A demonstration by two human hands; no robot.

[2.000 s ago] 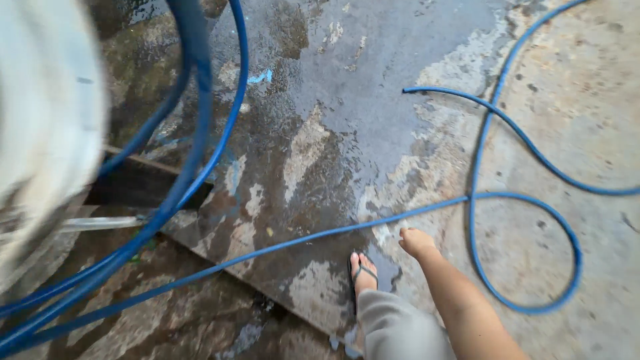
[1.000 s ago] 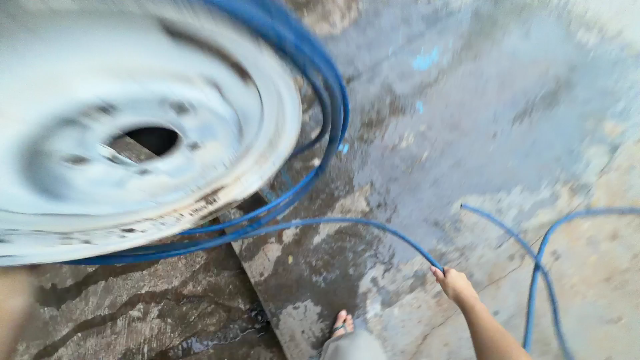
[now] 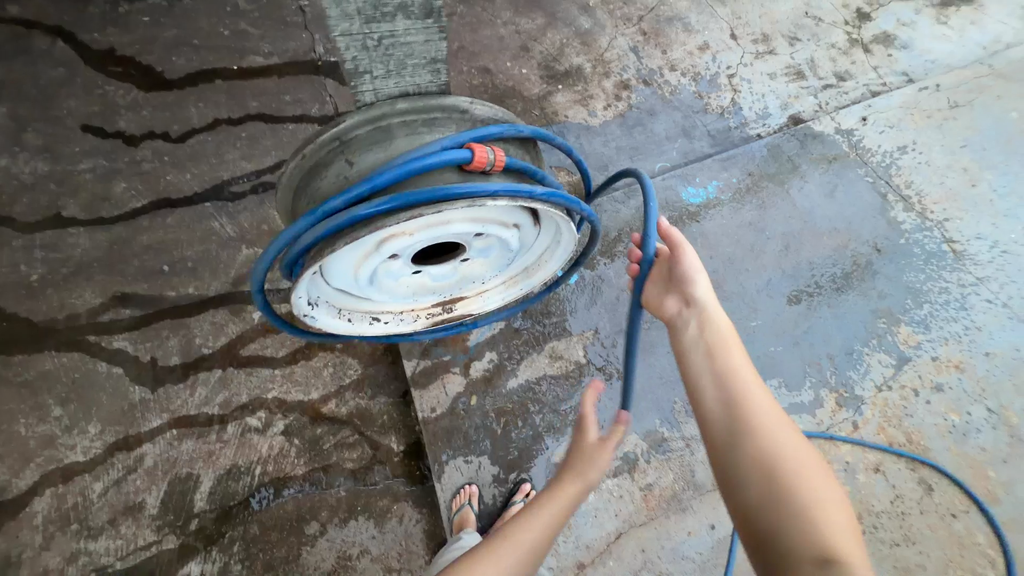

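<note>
The blue hose (image 3: 432, 326) is looped several times around a wheel rim (image 3: 368, 292) with a white face and a round centre hole. An orange hose connector (image 3: 485, 158) lies on the upper loops. From the rim's right side the hose arches up and down through my right hand (image 3: 668, 268), which holds it loosely between thumb and fingers. Lower down, my left hand (image 3: 594, 444) has thumb and forefinger spread at the hose's lower visible part. Whether it grips the hose there is unclear, as the hose is lost from view at its fingertips.
Wet, stained concrete floor (image 3: 848, 232) surrounds the rim, with a raised edge running past my feet (image 3: 466, 508) in flip-flops. A grey strip (image 3: 388, 44) meets the rim's top. More blue hose (image 3: 920, 460) curves on the floor at lower right.
The view has shifted so the whole rim shows. My right hand, on the hose one second ago, is now beside the rim with the hose arched upward. My left hand has come in near the hose.
</note>
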